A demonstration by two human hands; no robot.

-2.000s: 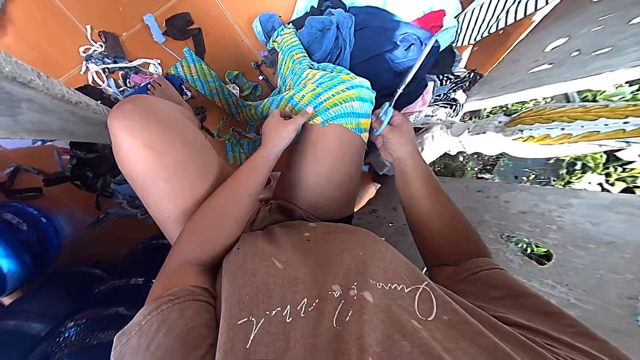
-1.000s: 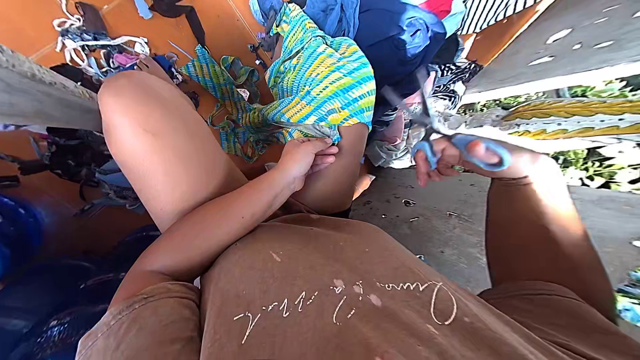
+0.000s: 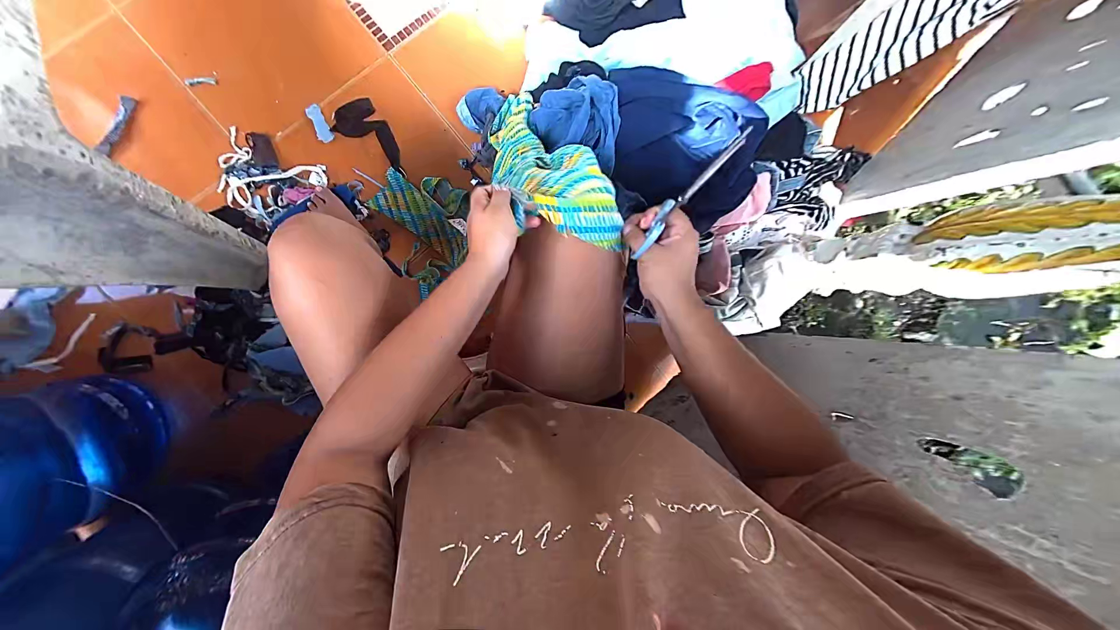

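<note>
A blue, green and yellow patterned cloth (image 3: 573, 188) lies over my right thigh and hangs down between my legs. My left hand (image 3: 494, 226) grips a bunched edge of it above the thigh. In my right hand (image 3: 667, 254), at the cloth's right side, is a pair of scissors (image 3: 656, 229) with light blue handles; the blades point up and away to the right, over dark blue fabric, and look closed together. The fingertips of my right hand are close to the cloth's edge; whether they pinch it I cannot tell.
A heap of clothes (image 3: 682, 131) lies beyond my right knee. Fabric scraps and white cords (image 3: 254, 179) are on the orange tiled floor (image 3: 236, 61). Blue plastic containers (image 3: 96, 437) stand at lower left. Concrete surfaces flank me at left (image 3: 105, 210) and right (image 3: 875, 394).
My right hand has come back left to the cloth with the scissors, whose blades were spread one second ago. My left hand has moved up along the cloth, which it still holds.
</note>
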